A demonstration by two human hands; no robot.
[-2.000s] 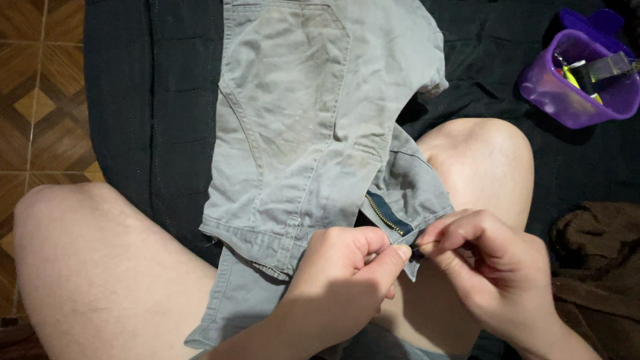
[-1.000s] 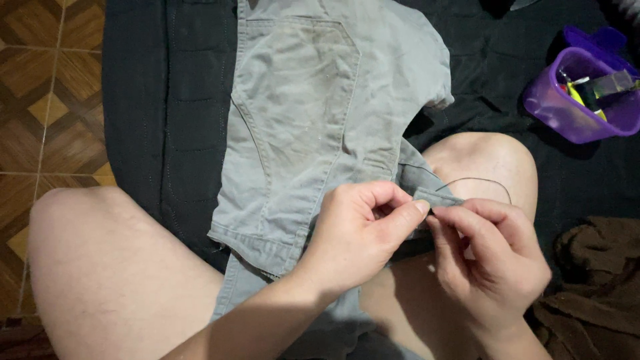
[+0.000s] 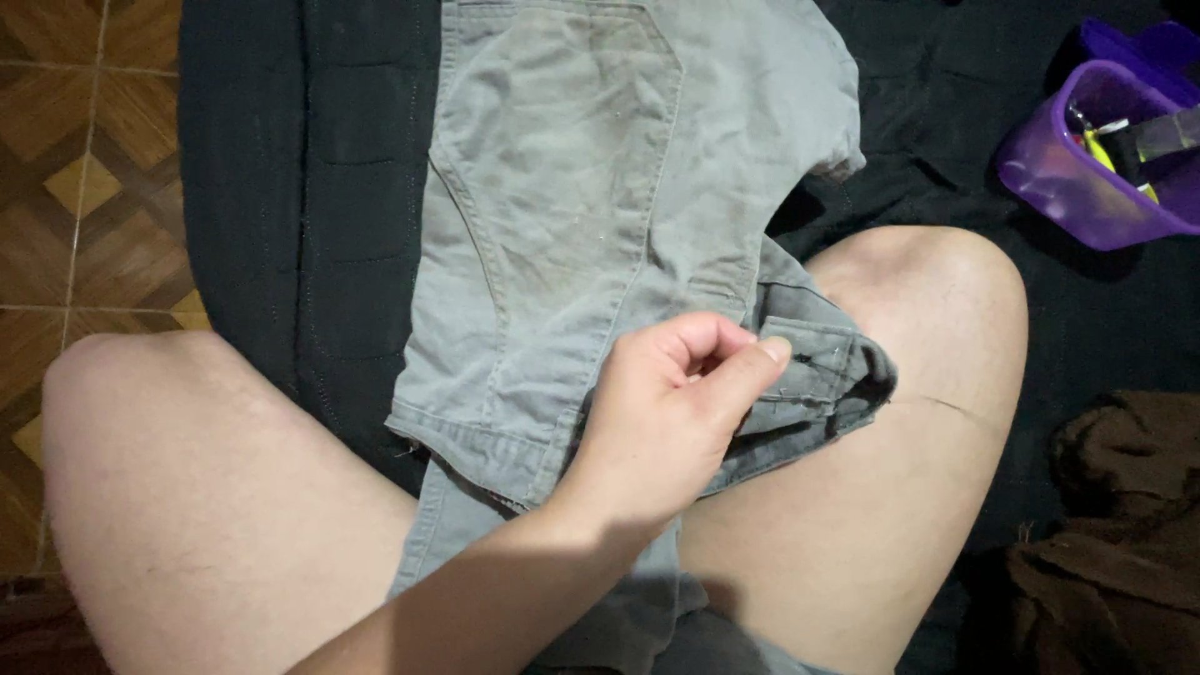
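Observation:
A worn grey pair of trousers with stitched seams and brownish stains lies across my lap and the black quilted cover. My left hand pinches the garment near its folded corner, thumb against forefinger. Small dark stitches show on that corner, just right of my thumb. A dark thread runs from the corner's right edge over my right knee. My right hand is out of the picture. No needle can be made out.
An open purple plastic container with yellow and dark small items stands at the upper right on the black quilted cover. Brown cloth lies at the lower right. Patterned floor tiles show at the left.
My right hand, earlier at the garment's corner beside my left hand, has left the view. The zipper seen two seconds ago no longer shows. The thread now lies across the knee.

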